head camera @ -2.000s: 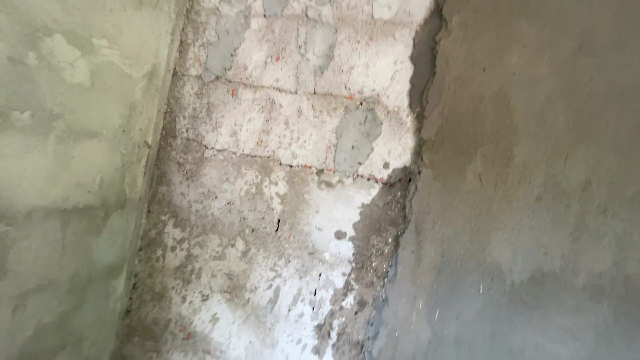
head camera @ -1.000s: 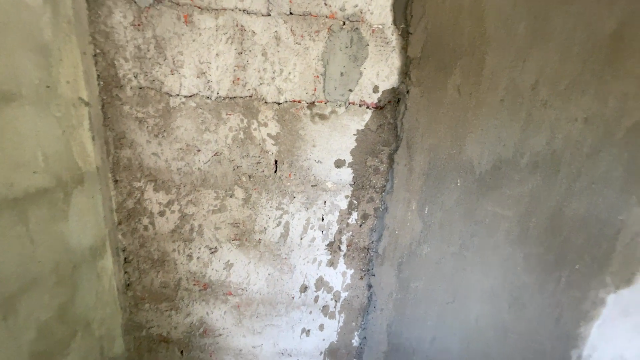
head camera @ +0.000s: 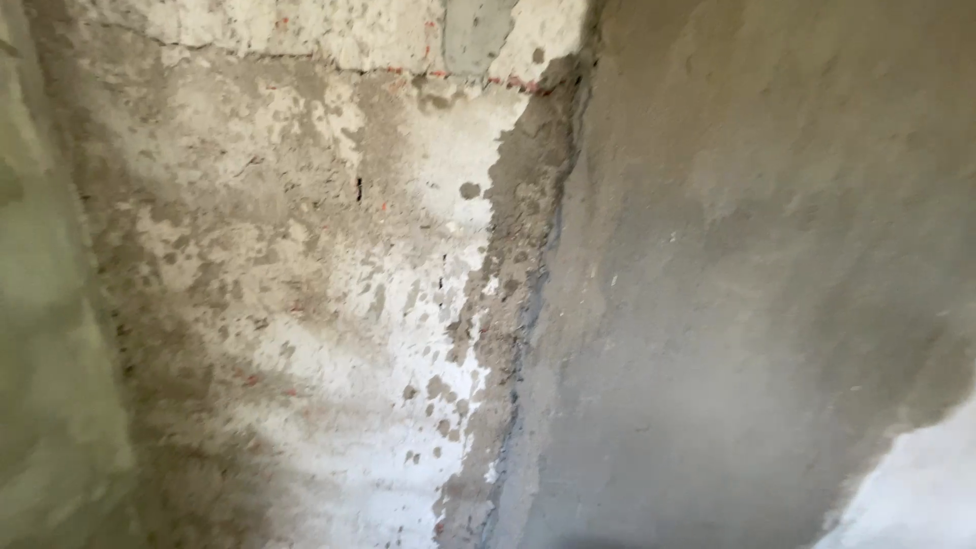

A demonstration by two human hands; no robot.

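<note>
Neither my left hand nor my right hand shows in the head view. A rough strip of bare masonry wall (head camera: 305,229) fills the middle, whitish and spotted with grey mortar. Along its right side runs the ragged edge of a smooth grey plaster layer (head camera: 724,267). A patch of grey mortar (head camera: 476,34) sits at the top of the strip, just above a horizontal joint with red marks.
At the left stands a greenish plastered wall surface (head camera: 46,343), meeting the rough strip along a slanting line. A pale white area (head camera: 915,488) borders the grey plaster at the lower right.
The view has shifted down along the wall, so upper mortar patches have left the frame and the pale area at the lower right has come in.
</note>
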